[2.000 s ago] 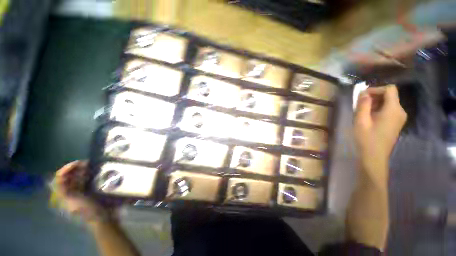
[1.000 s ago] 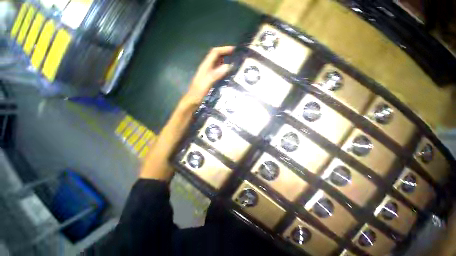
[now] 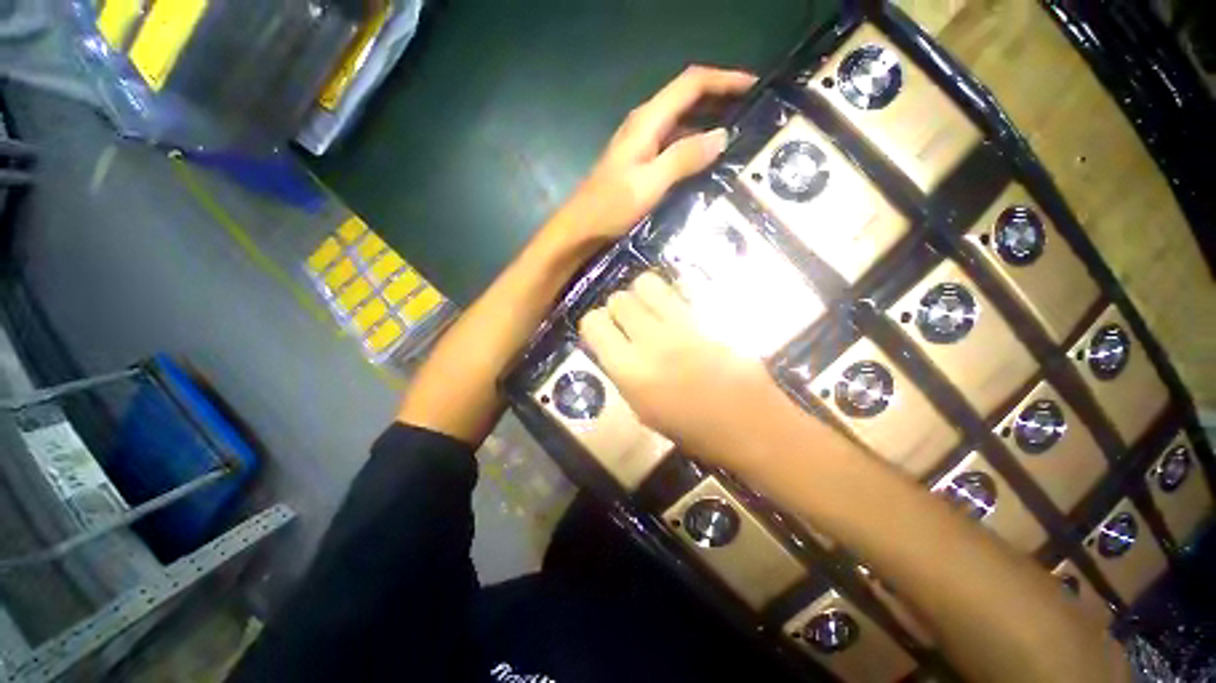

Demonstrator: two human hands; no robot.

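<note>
The black blister tray (image 3: 864,314) lies tilted across the right half of the view, with a gold housing (image 3: 920,127) in each visible pocket. Each housing has a round dark-and-silver motif at one end. My left hand (image 3: 654,158) holds the tray's upper left edge, thumb on top of the rim. My right hand (image 3: 667,350) reaches across the tray from the lower right, fingers curled down over a housing near the left edge and hiding it. No wipe shows under its fingers. Bright glare covers the housing just above it.
A dark green bench top (image 3: 467,100) lies beyond the tray, with a wood-coloured board (image 3: 1120,174) and a black wrapped stack (image 3: 1147,100) at upper right. Clear trays with yellow-faced items (image 3: 174,40) stand at upper left; more yellow items (image 3: 374,287) lie below. A blue crate (image 3: 180,447) sits in a metal rack at left.
The view has shifted, and the tray appears closer and steeper. My right hand has come from the right edge onto the housings at the tray's left side. My left hand still holds the edge.
</note>
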